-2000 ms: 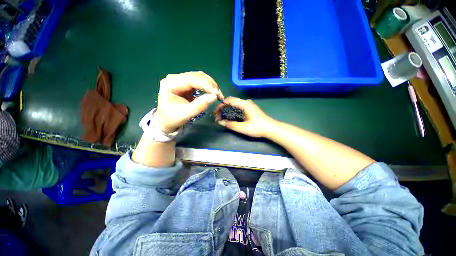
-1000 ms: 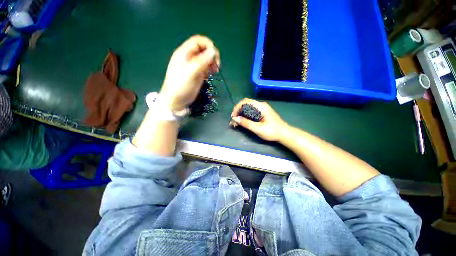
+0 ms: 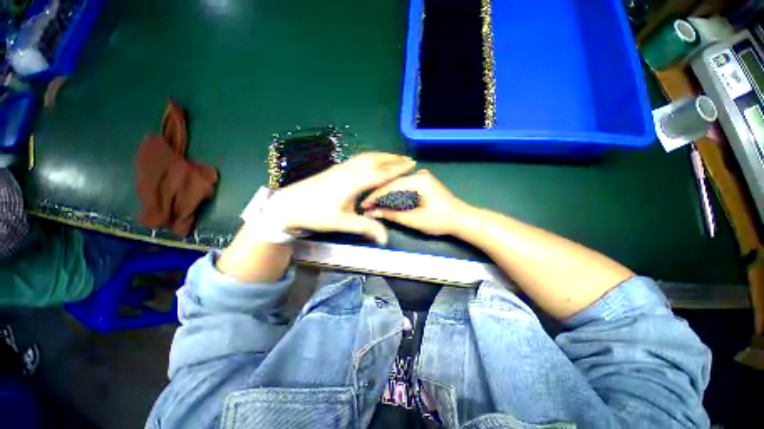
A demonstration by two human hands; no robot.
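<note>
My right hand (image 3: 436, 204) is closed around a wire bundle (image 3: 397, 200), whose dark speckled end faces up. My left hand (image 3: 339, 194) is beside it, fingers spread and slightly blurred, thumb and fingers apart around the bundle's left side; I see nothing in it. A loose pile of black leads (image 3: 307, 157) lies on the green mat behind my left hand, gold tips on its left and silvery tips on its right; my hand hides its near part. A packed row of leads (image 3: 453, 67) with a gold right edge lies along the left side of the blue tray (image 3: 536, 138).
A red-brown cloth (image 3: 173, 184) lies on the mat at left. At right are a pale scale (image 3: 737, 84), a green roll (image 3: 673, 42), a whitish roll (image 3: 689, 119) and a thin pale stick (image 3: 704, 191). A blue stool (image 3: 126, 289) stands beyond the bench's metal front edge (image 3: 394, 260).
A single strand stretched from my left hand a second ago and is no longer seen there. My left hand has come down beside the bundle and its fingers have opened, uncovering more of the pile.
</note>
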